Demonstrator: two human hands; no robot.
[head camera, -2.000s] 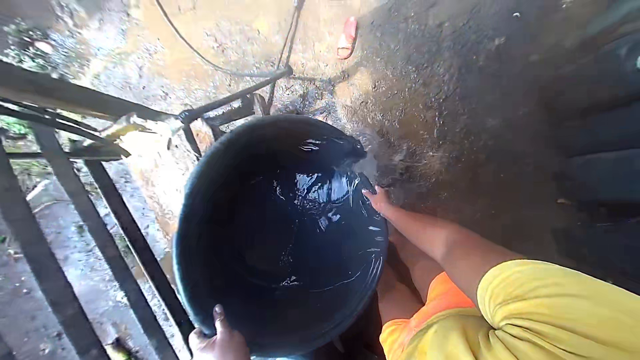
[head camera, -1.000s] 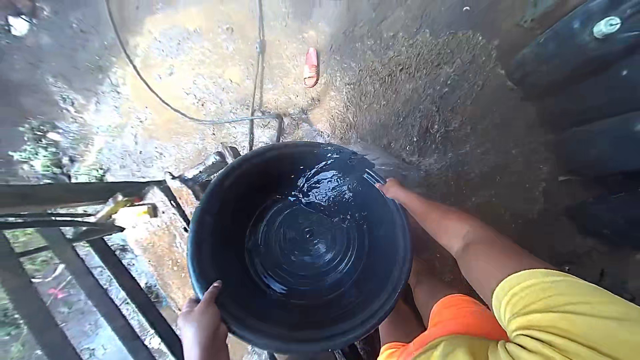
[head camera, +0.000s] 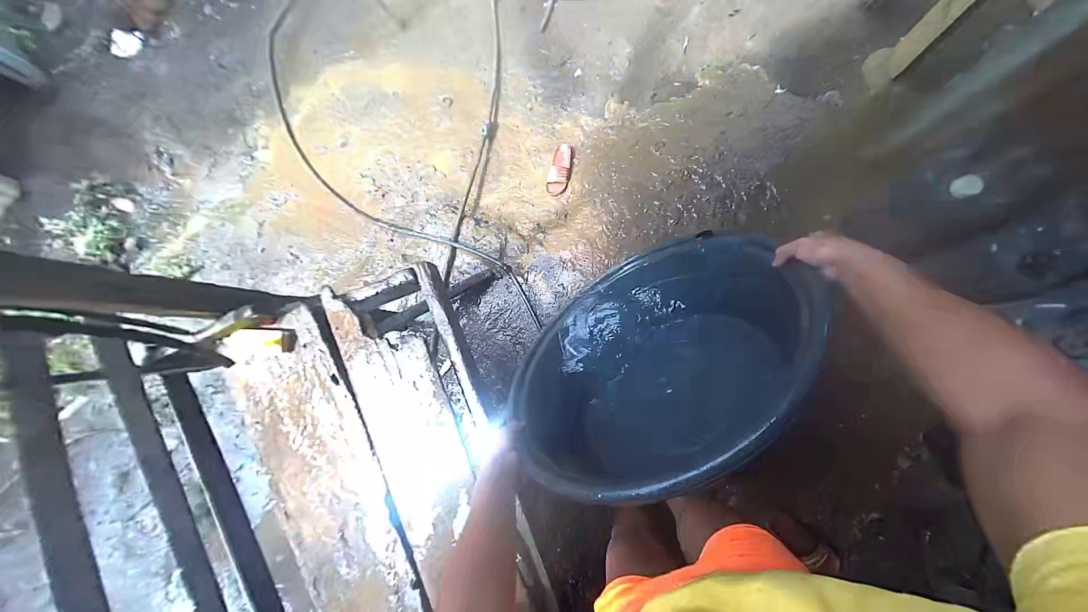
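A large round dark plastic basin (head camera: 680, 382), tilted and with some water in it, is held in front of my legs. My right hand (head camera: 820, 253) grips its rim at the upper right, with the fingers over the edge. At the rim's left side is my left hand (head camera: 508, 438), partly washed out by bright glare; its fingers are hard to make out, but it holds the basin there. Just left of the basin is a wet wooden bench (head camera: 408, 408), its boards shining in the sun.
Dark wooden slats (head camera: 212, 484) and a rail (head camera: 144, 293) stand at the left. A yellow-handled object (head camera: 263, 340) lies by the bench. A hose (head camera: 340, 195) loops over the wet ground near a red slipper (head camera: 560, 170). Dark containers (head camera: 977, 187), blurred, are at the right.
The basin has moved to the right, away from the slats, and now tilts; the bench it partly covered shows. Both hands have stayed on its rim.
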